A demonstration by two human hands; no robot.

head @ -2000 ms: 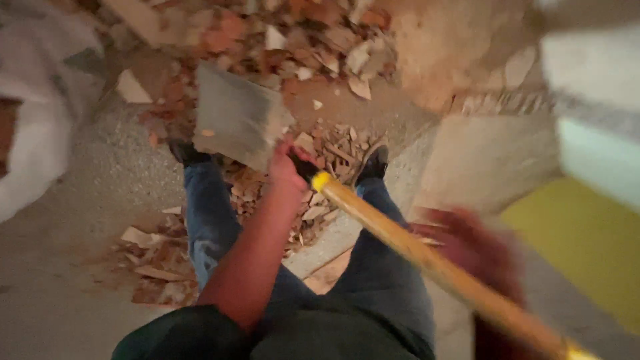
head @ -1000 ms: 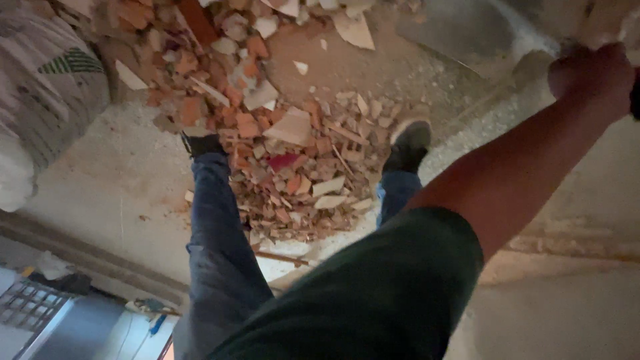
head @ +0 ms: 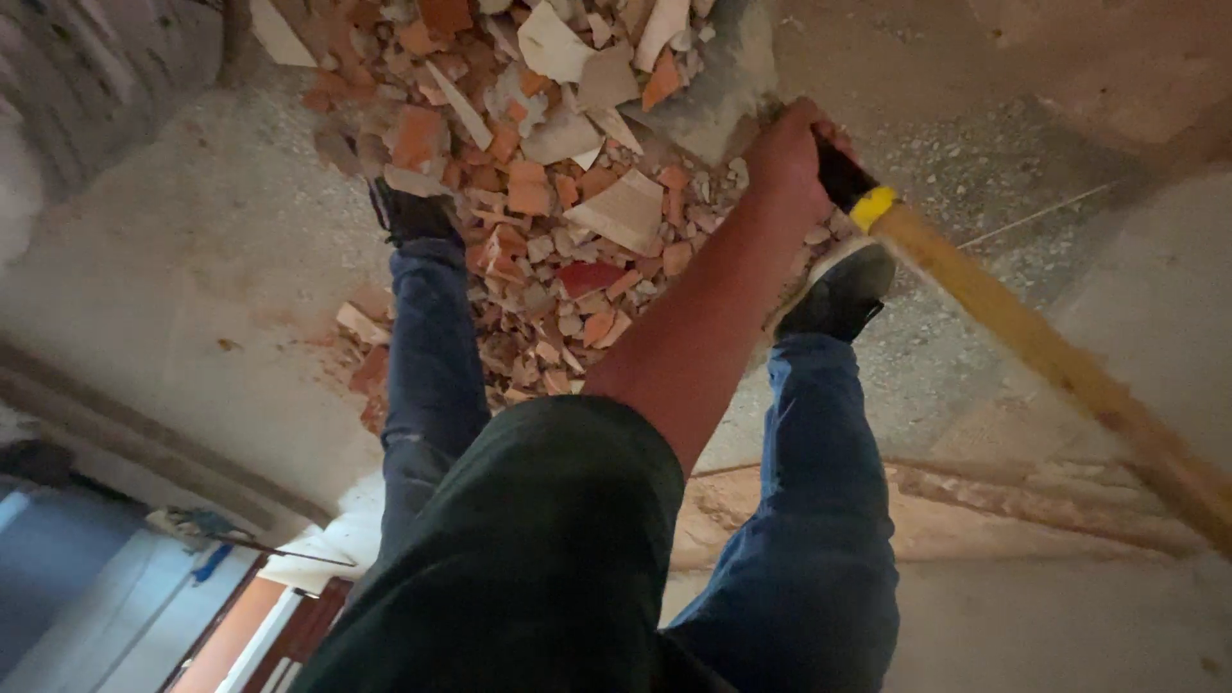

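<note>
My left hand [head: 794,164] grips the dark lower end of a shovel's wooden handle [head: 1039,346], beside a band of yellow tape. The grey metal shovel blade [head: 727,91] lies low at the right edge of a heap of rubble [head: 549,207], partly hidden by broken pieces and by my hand. The heap holds orange brick fragments, pale tile shards and small stones. The handle slants down to the right and leaves the view. My right hand is not in view.
My shoes [head: 419,212] stand on either side of the rubble. A filled woven sack [head: 125,87] is at the upper left. A raised, broken ledge [head: 1039,505] crosses the lower right. Blue and white items [head: 207,563] lie at the lower left.
My left hand and the shovel have moved left from the far right, back beside the rubble. My right hand, blurred near the handle two seconds ago, has left the view.
</note>
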